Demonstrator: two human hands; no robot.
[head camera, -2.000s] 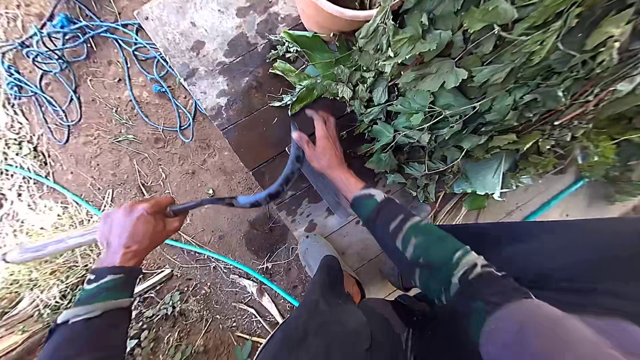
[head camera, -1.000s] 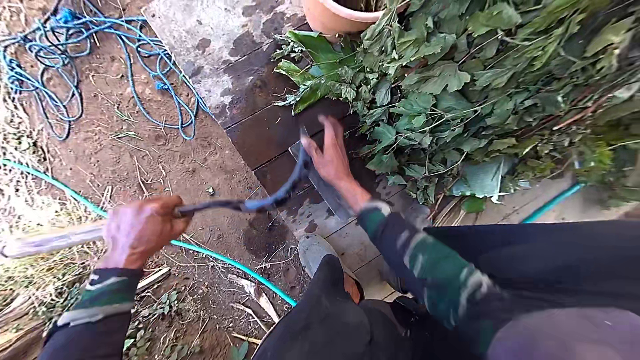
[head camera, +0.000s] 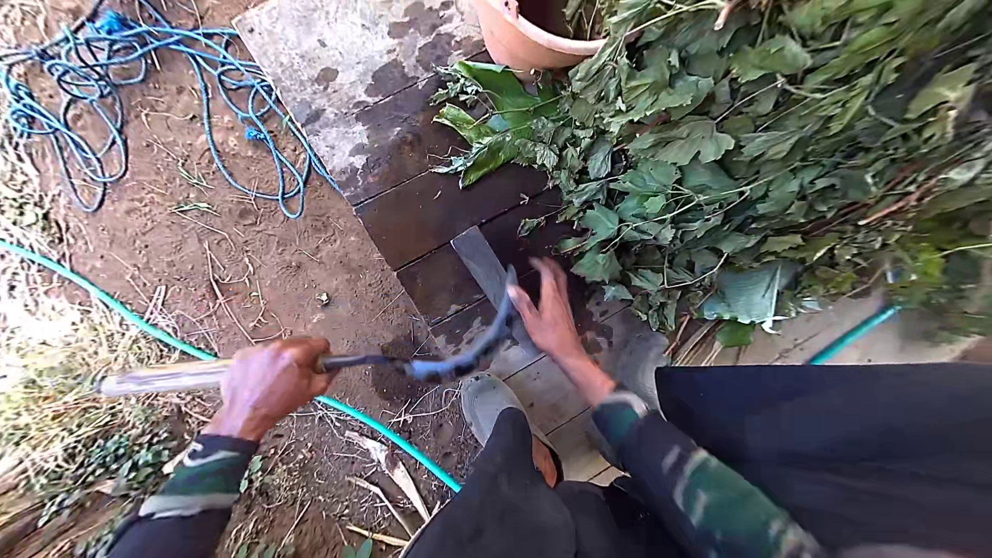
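Note:
My left hand (head camera: 271, 384) is closed around the pale handle of a sickle (head camera: 457, 363), whose dark curved blade points right and up. My right hand (head camera: 549, 310) is beside the blade's tip with its fingers partly spread; whether a fingertip touches the blade is unclear. Under and behind them a flat grey bar, perhaps a sharpening stone (head camera: 478, 262), lies on the wet tiles. Part of that bar is hidden by the blade and my right hand.
A heap of cut leafy stems (head camera: 697, 178) fills the upper right, next to a terracotta-coloured pot (head camera: 527, 39). Blue rope (head camera: 267, 136) lies tangled on the soil at upper left. A green hose (head camera: 147, 325) crosses the ground under my left arm. My shoe (head camera: 484, 399) rests by the tile edge.
The sickle's blade and my right hand have shifted down a little, so more of the grey bar shows. My left hand has kept its hold on the handle.

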